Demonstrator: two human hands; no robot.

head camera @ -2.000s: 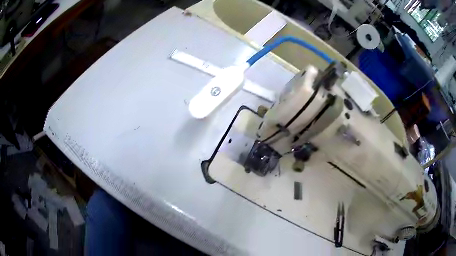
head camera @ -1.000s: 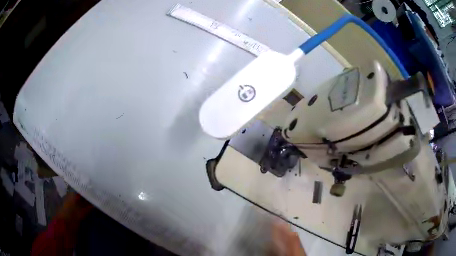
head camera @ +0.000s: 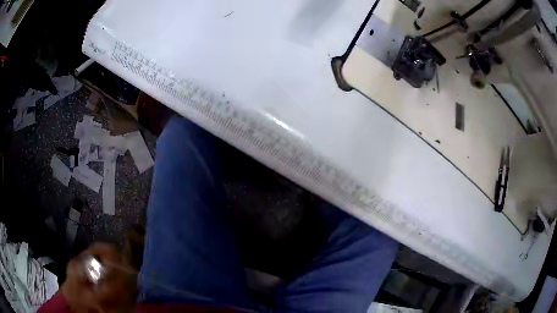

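Note:
My left hand (head camera: 101, 282) is low at the left, beside my thigh, with a red sleeve behind it. It is blurred and holds a small shiny metal piece (head camera: 93, 269), perhaps a bobbin or bobbin case. My right hand is not in view. The sewing machine's cream bed (head camera: 427, 116) lies at the upper right. The dark presser foot area (head camera: 418, 61) shows above it, and most of the machine head is cut off by the frame. Black snips or tweezers (head camera: 502, 180) lie on the bed at the right.
The white table (head camera: 256, 79) has a printed ruler scale along its front edge. My legs in blue trousers (head camera: 189, 214) are under that edge. Pale paper or fabric scraps (head camera: 109, 156) litter the floor at the left. A pile of white strips (head camera: 23, 275) lies at the lower left.
The view has tilted down towards my lap and the floor, and the lamp has left the picture. The blurred hand near the machine bed is gone. My left hand now shows with the metal piece.

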